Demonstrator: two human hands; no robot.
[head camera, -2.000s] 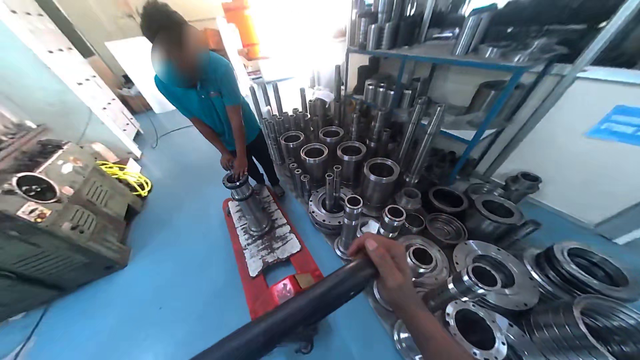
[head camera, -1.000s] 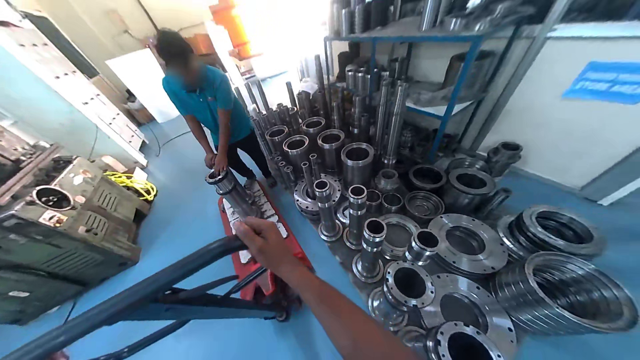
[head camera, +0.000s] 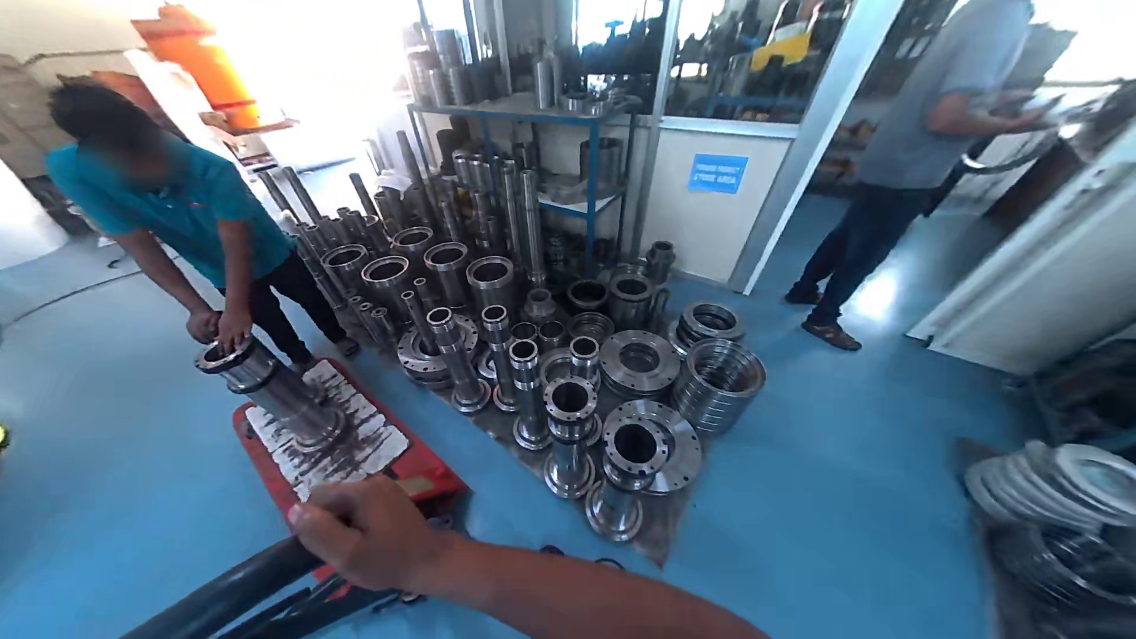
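Note:
My right hand (head camera: 368, 537) is closed around the black tubular handle (head camera: 235, 581) of a red pallet truck at the lower left. Beyond it lies the truck's red platform (head camera: 435, 479), topped with a worn white board (head camera: 377, 444). On that board a flanged steel cylinder (head camera: 288, 404) stands upright, close to the far left edge. A co-worker in a teal shirt (head camera: 182, 213) bends over it with both hands on its top rim. My left hand is not in view.
Many machined steel sleeves (head camera: 528, 390), flanges and rings (head camera: 719, 382) stand on the floor right of the truck. Behind them is a blue metal shelf (head camera: 532, 114). Another person (head camera: 914, 115) stands in a doorway. More stacked rings (head camera: 1056, 488) lie at the far right.
The view has swung right, bringing the doorway and a second person into sight. The truck's handle has shifted toward the lower left with my right hand still on it.

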